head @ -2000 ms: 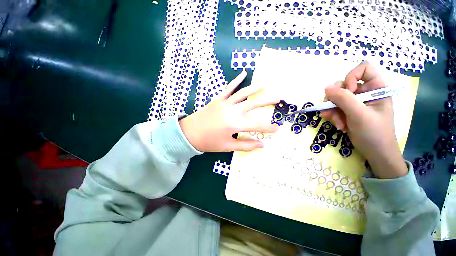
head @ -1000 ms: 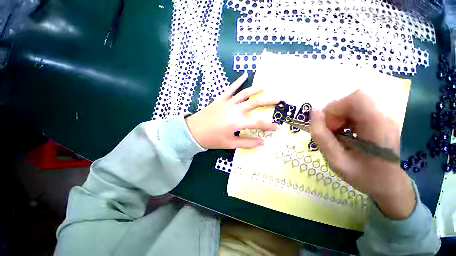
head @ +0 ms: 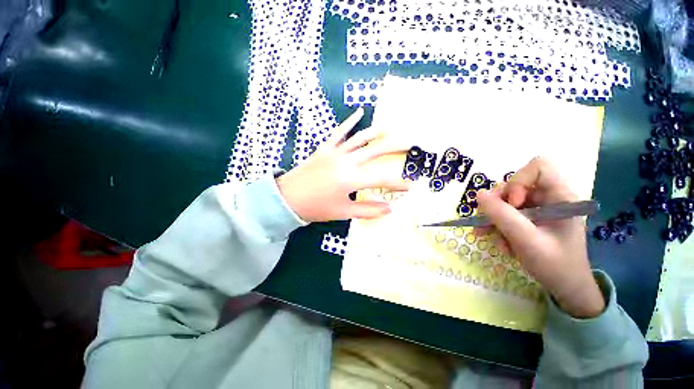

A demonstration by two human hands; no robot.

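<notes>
My left hand (head: 339,178) lies flat with spread fingers on the left part of the white-yellow work sheet (head: 487,114). My right hand (head: 540,228) holds grey tweezers (head: 559,212) like a pen. Their tip points left, at the upper left end of the rows of small adhesive rings (head: 464,247). Several black multi-hole parts (head: 450,169) with round rings lie in a row above the tip, between my hands. My right fingers partly hide the parts at the right end of the row.
Perforated white strips (head: 278,91) fan out at the left, and more strips (head: 487,42) lie across behind the sheet. A pile of black parts (head: 666,167) is at the right, beside a second pale sheet (head: 677,296). A thin dark tool (head: 163,45) lies at upper left.
My right hand and the tweezers have moved from the black parts down to the ring rows. The tweezers now lie nearly level. The left hand keeps its place on the sheet.
</notes>
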